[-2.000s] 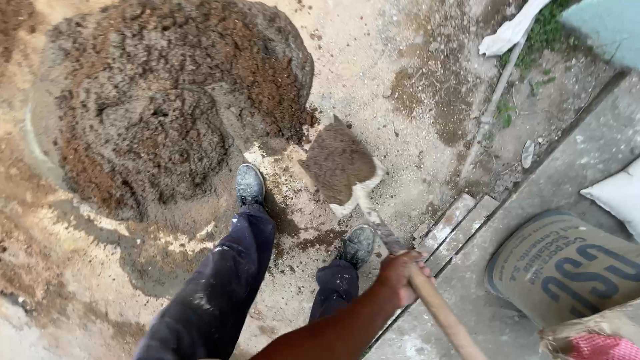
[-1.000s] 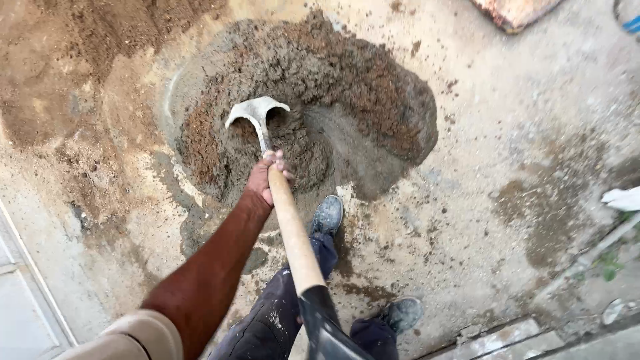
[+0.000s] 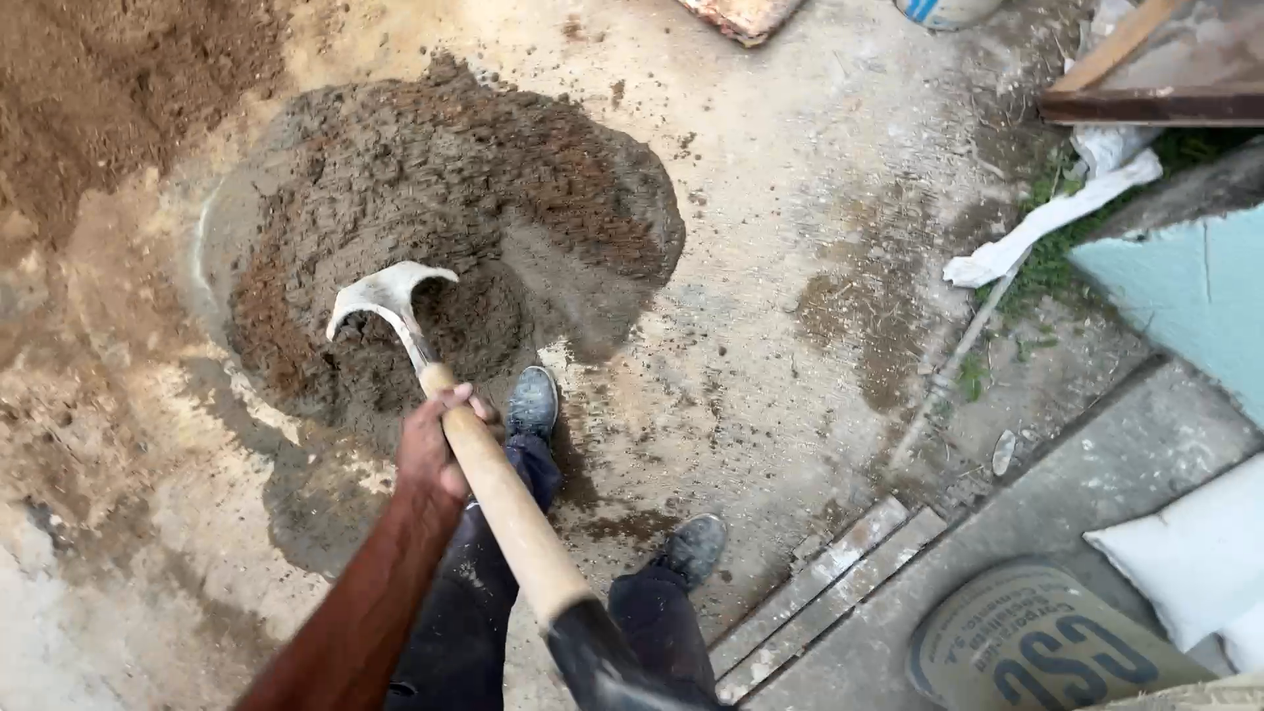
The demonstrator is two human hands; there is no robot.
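Note:
My left hand [image 3: 441, 441] grips the wooden shaft [image 3: 513, 499] of a shovel just above its metal socket. The shovel's metal blade [image 3: 387, 294] is sunk in a mound of wet grey-brown mortar [image 3: 395, 178]; only its pale, coated top edge and neck show. Toward the bottom of the view the shaft ends in a black grip [image 3: 612, 657], cut off by the frame edge. My right hand is not in view. The mound has reddish-brown patches and a smooth wet slope on its right side.
My shoes [image 3: 533, 403] stand at the mound's near edge. Loose brown soil [image 3: 128, 89] lies upper left. To the right are wooden strips [image 3: 829, 592], a pipe [image 3: 958, 370], a printed cement bag [image 3: 1037, 642], a white sack [image 3: 1195, 553] and a wood-framed screen [image 3: 1155, 104].
Two seconds ago the blade lay beside my shoes with mortar on it; one second ago it was at the mound, where it remains. The view has shifted markedly.

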